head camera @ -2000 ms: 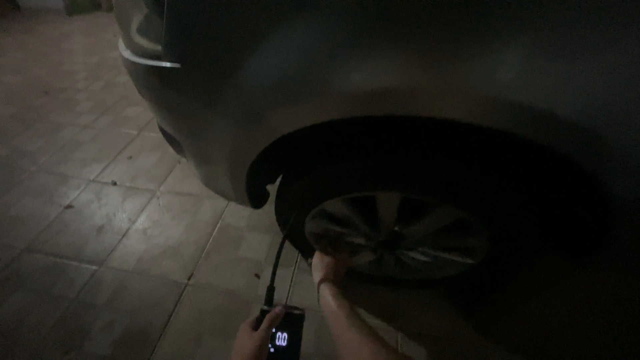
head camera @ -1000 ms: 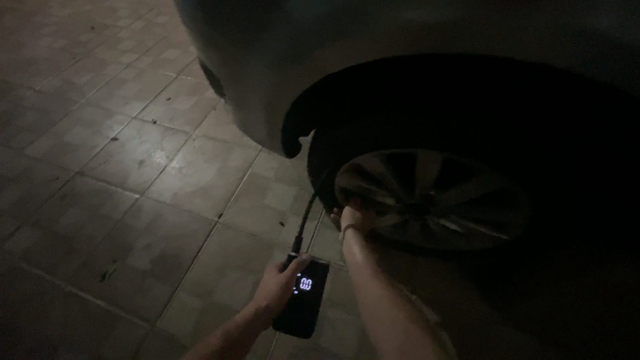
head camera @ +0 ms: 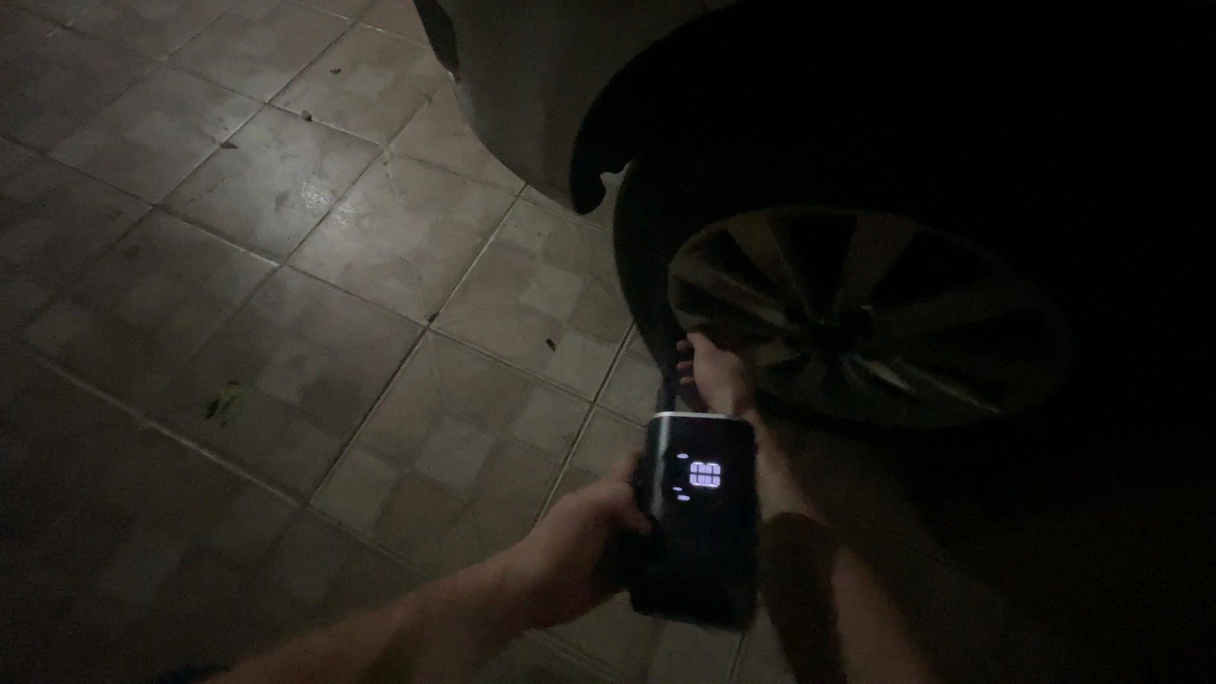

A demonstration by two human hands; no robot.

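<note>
My left hand grips the left side of a black portable tire inflator with a lit digital display. A dark hose rises from its top edge toward the car tire. Beyond the inflator, my right hand is at the lower left rim of the alloy wheel, beside the hose. Its fingers are partly bent; darkness and blur hide whether they hold anything. The hose's far end cannot be made out.
The car's bumper and dark wheel arch overhang the tire. Pale floor tiles spread out to the left, with a few dry leaf bits and a small green leaf on them. The right side is in deep shadow.
The inflator in my left hand has come up in front of my right forearm, nearer the wheel. Its display has changed from a zero reading to different lit segments. The view has shifted.
</note>
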